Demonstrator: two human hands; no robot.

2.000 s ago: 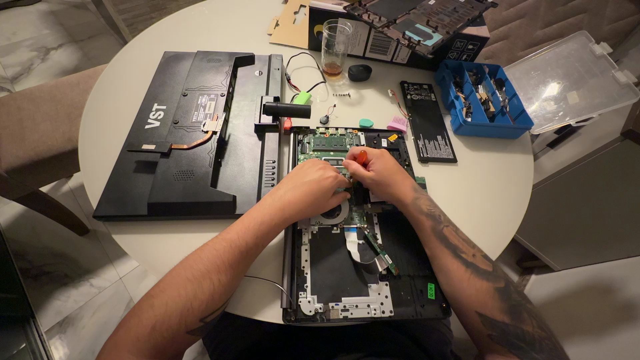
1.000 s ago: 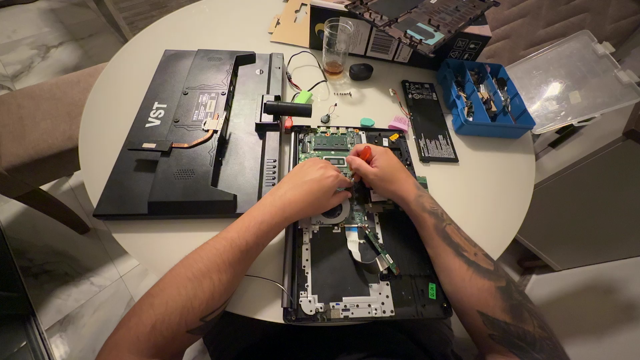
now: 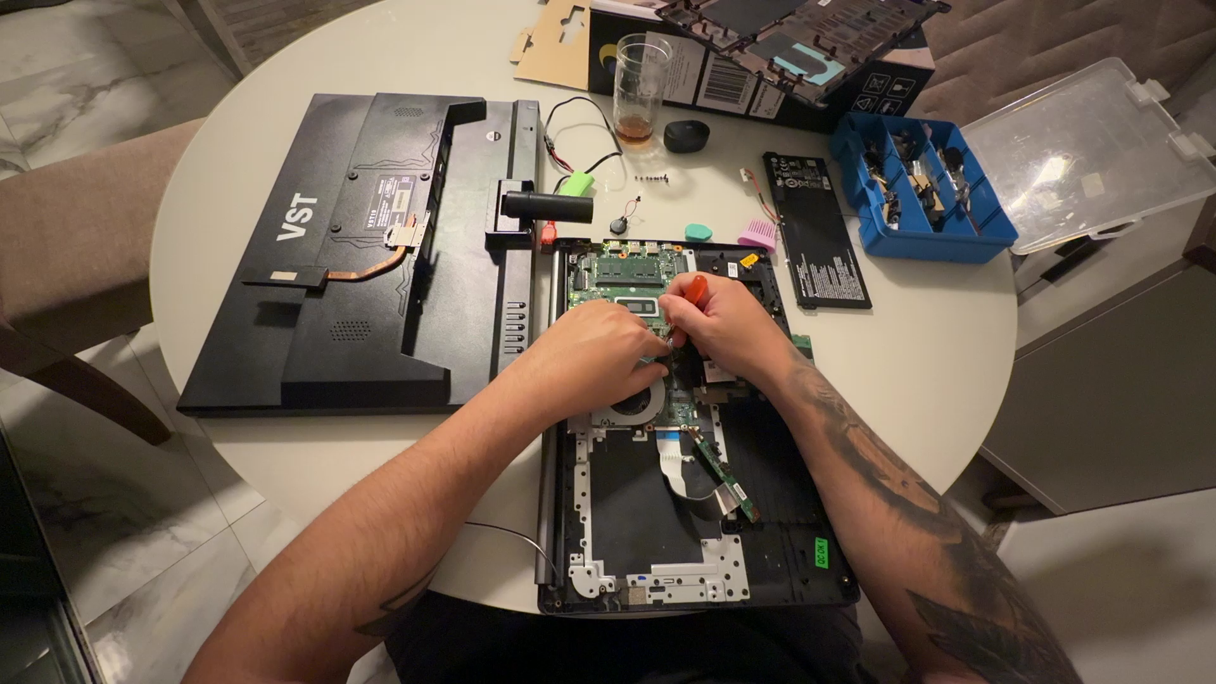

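Observation:
An opened laptop base (image 3: 646,503) lies in front of me, its green motherboard (image 3: 617,271) exposed. My right hand (image 3: 727,323) grips a tool with an orange handle (image 3: 697,288), probably a screwdriver, its tip hidden at the board. Beside it my left hand (image 3: 608,356) bends over the board, fingertips close to the tool; whether they pinch something cannot be seen. The cooling fan (image 3: 635,407) shows below my left hand. A white ribbon cable (image 3: 673,467) runs to a small green circuit board (image 3: 727,480) lower down.
Left lies a black monitor (image 3: 380,237) with a copper heat pipe (image 3: 369,269) on it. Beyond the laptop are screws (image 3: 652,179), a coin cell with a lead (image 3: 619,225), a glass (image 3: 638,95) and a laptop battery (image 3: 819,233). A blue organizer box (image 3: 921,190) stands far right.

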